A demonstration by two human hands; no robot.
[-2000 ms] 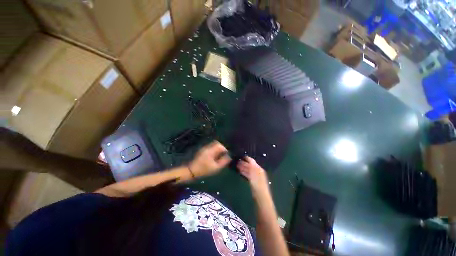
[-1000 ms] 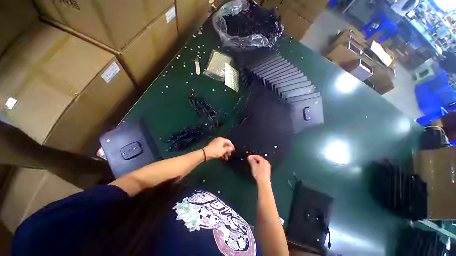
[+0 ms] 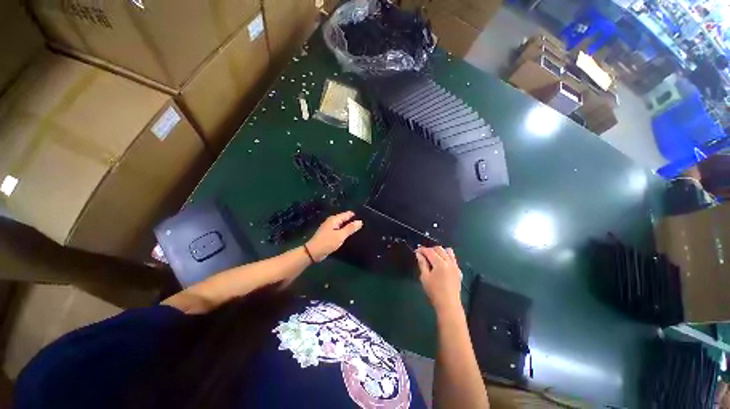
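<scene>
A black panel [image 3: 384,240] lies in front of me at the near end of the fanned stack of panels [image 3: 460,132]. My left hand [image 3: 336,233] holds its left edge, with thumb and fingers together. My right hand [image 3: 436,264] holds its right edge. A pale line runs along the panel's far edge. Black cords [image 3: 316,176] lie in loose piles left of the stack. A grey panel with a rounded-rectangle outline [image 3: 206,246] lies at the left. Another black panel with a cord on it [image 3: 500,327] lies at the right.
A clear bag of black parts [image 3: 380,36] stands at the table's far end. A yellow slip [image 3: 359,120] and a pale pad in a sleeve [image 3: 336,102] lie near it. Black stacks [image 3: 640,279] are at the right. Cartons [image 3: 104,144] line the left side. White bits dot the green table.
My hands have moved apart to the panel's two side edges. The panel's far edge now shows as a pale line, lifted or shifted from the dark stack. The view has shifted slightly.
</scene>
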